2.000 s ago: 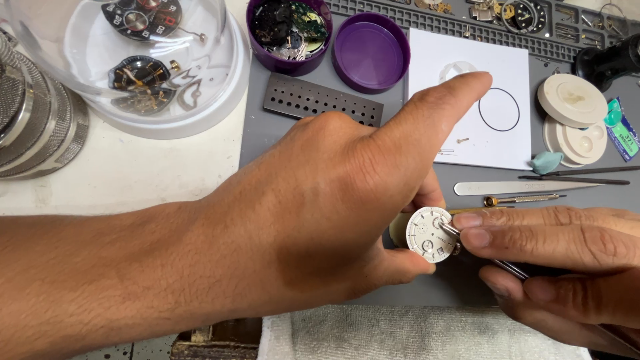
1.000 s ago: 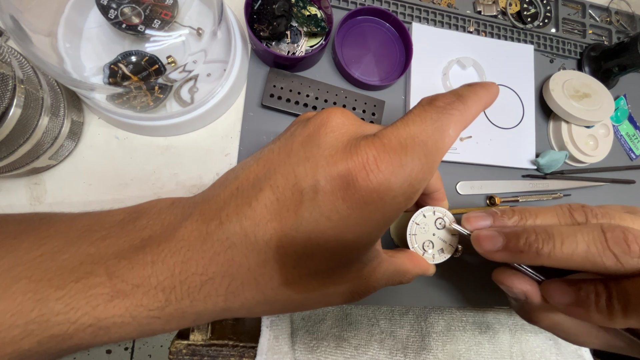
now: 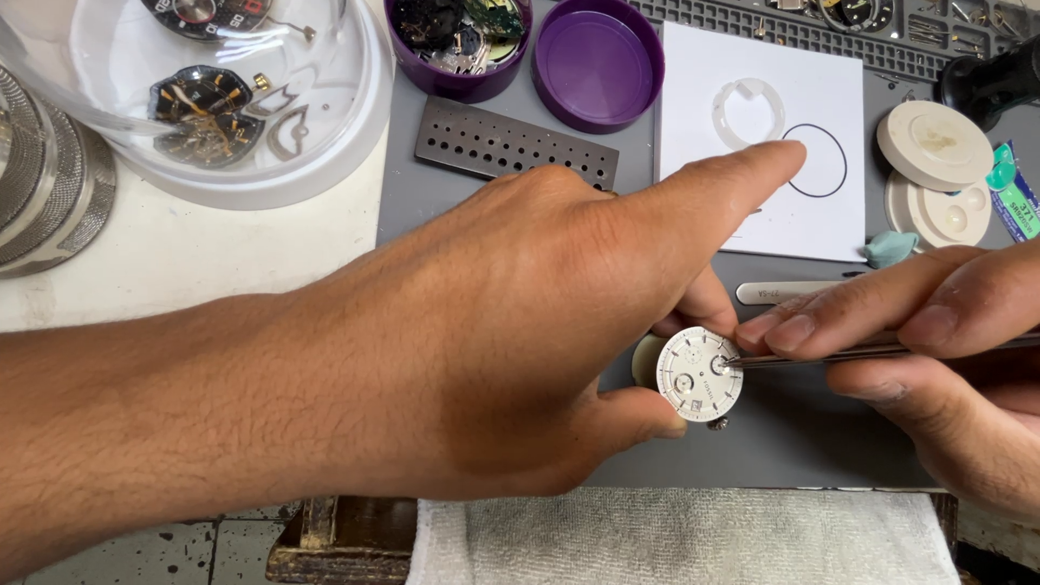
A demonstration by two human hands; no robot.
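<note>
Between the thumb and fingers of my left hand (image 3: 561, 309) is a white chronograph watch dial (image 3: 700, 394) with small subdials, its face turned up. A crown (image 3: 717, 423) shows at its lower right edge. My right hand (image 3: 918, 349) grips thin metal tweezers (image 3: 829, 356), whose tip meets the dial at the right subdial. Whether the tip holds a small part cannot be told. Behind the dial, a pale round piece (image 3: 647, 360) is partly hidden. A second pair of flat metal tweezers (image 3: 780, 292) lies on the grey mat beyond my right fingers.
A drilled metal block (image 3: 504, 142) and purple tubs (image 3: 597, 65) lie beyond my left hand. White paper (image 3: 682, 89) carries a plastic ring (image 3: 748, 114) and a black gasket (image 3: 845, 171). A clear dome over watch parts (image 3: 203, 106) stands left; a towel (image 3: 674, 536) hangs in front.
My right hand has changed its grip: a rod-like tool met the dial before, and now fine-tipped tweezers point at the right subdial. My left hand keeps its hold on the dial.
</note>
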